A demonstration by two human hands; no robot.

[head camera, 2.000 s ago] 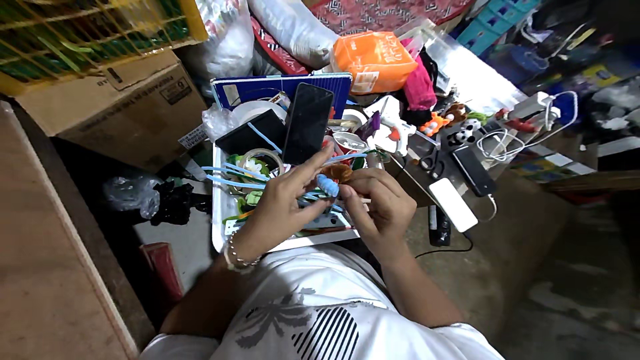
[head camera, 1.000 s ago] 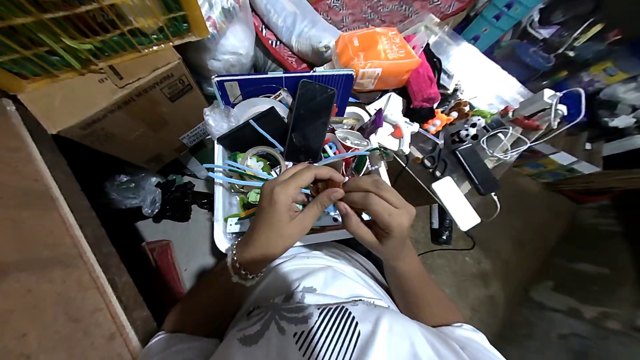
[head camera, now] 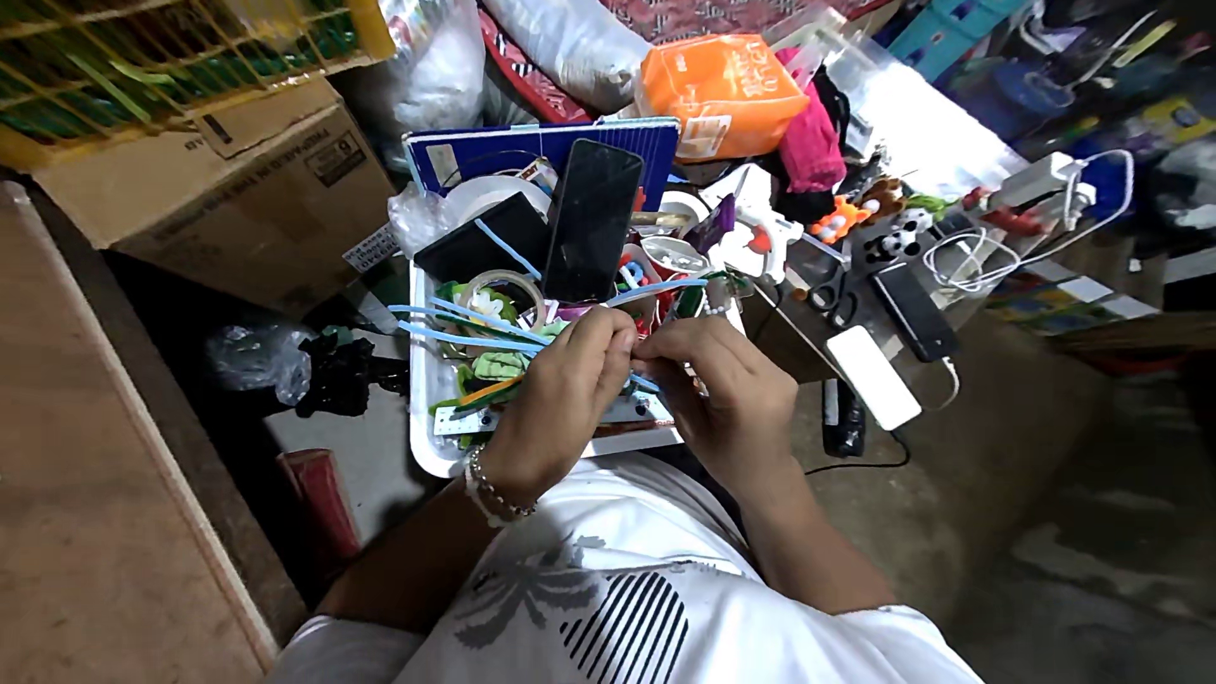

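Observation:
My left hand [head camera: 570,394] and my right hand [head camera: 727,394] meet at the fingertips over a white tray [head camera: 424,418] of craft things. Between and under the fingers a bit of light blue pipe cleaner [head camera: 644,382] shows; most of what they pinch is hidden. More light blue pipe cleaners [head camera: 470,336] lie across the tray, left of my left hand. Beyond the hands a black smartphone [head camera: 594,220] leans on a dark blue folder [head camera: 503,157]. A roll of tape [head camera: 540,302] and a white ruler-like strip [head camera: 463,420] lie in the tray.
Right of the tray are scissors [head camera: 834,299], a white power bank [head camera: 874,377], a black phone [head camera: 914,312], a white cable [head camera: 969,261] and small plush toys [head camera: 838,220]. An orange package [head camera: 722,95] lies behind. At left stand a cardboard box [head camera: 247,199] and a wooden board [head camera: 104,456].
Two seconds ago a light blue coiled piece showed between my fingers; now the fingers cover most of it. Both hands have stayed together over the tray.

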